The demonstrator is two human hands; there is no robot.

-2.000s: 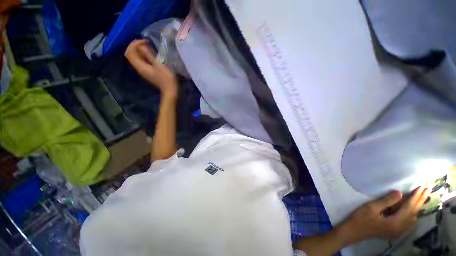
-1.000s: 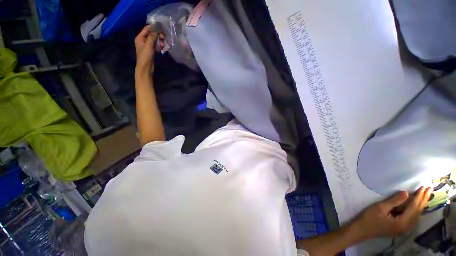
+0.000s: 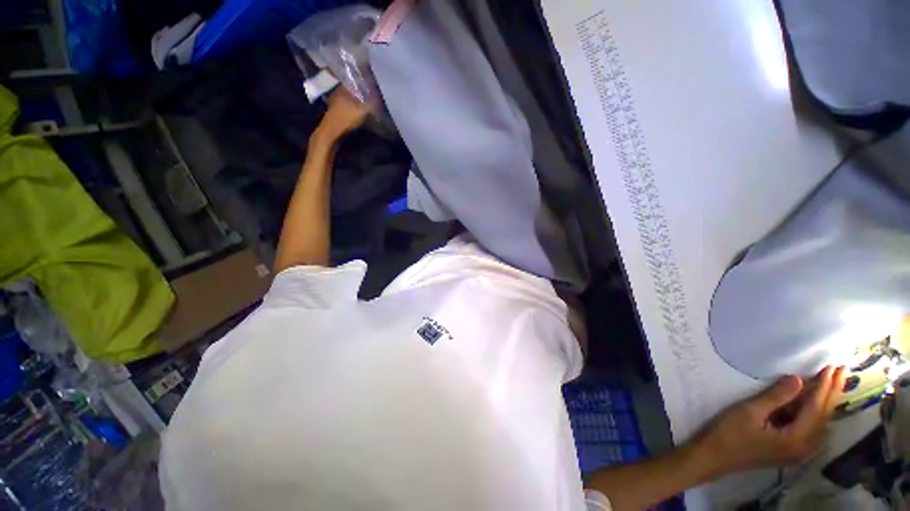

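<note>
A light grey-blue fabric panel (image 3: 788, 289) with a rounded end lies on the white table, under the bright lamp at the needle area (image 3: 876, 361). My right hand (image 3: 773, 424) rests at the panel's edge beside the needle area, thumb apart from the fingers, holding nothing visible. My left hand (image 3: 346, 112) is at a crinkled clear plastic bag (image 3: 344, 45) beyond the table's edge. Its fingers are partly hidden by the bag, and a small white piece (image 3: 319, 85) shows beside them. Another grey-blue panel (image 3: 454, 130) hangs beside the table with a pink strip (image 3: 393, 20) at its top end.
The white table (image 3: 698, 150) carries a printed scale (image 3: 639, 190) along its edge. A blue basket (image 3: 602, 424) sits below the table. Yellow-green cloth (image 3: 75, 250) and a cluttered rack (image 3: 150, 200) are at the left. More grey fabric (image 3: 848, 55) lies at the top right.
My left hand has moved from the outer side of the plastic bag to its lower part, closer to the hanging panel. My right hand has stayed almost still beside the needle area.
</note>
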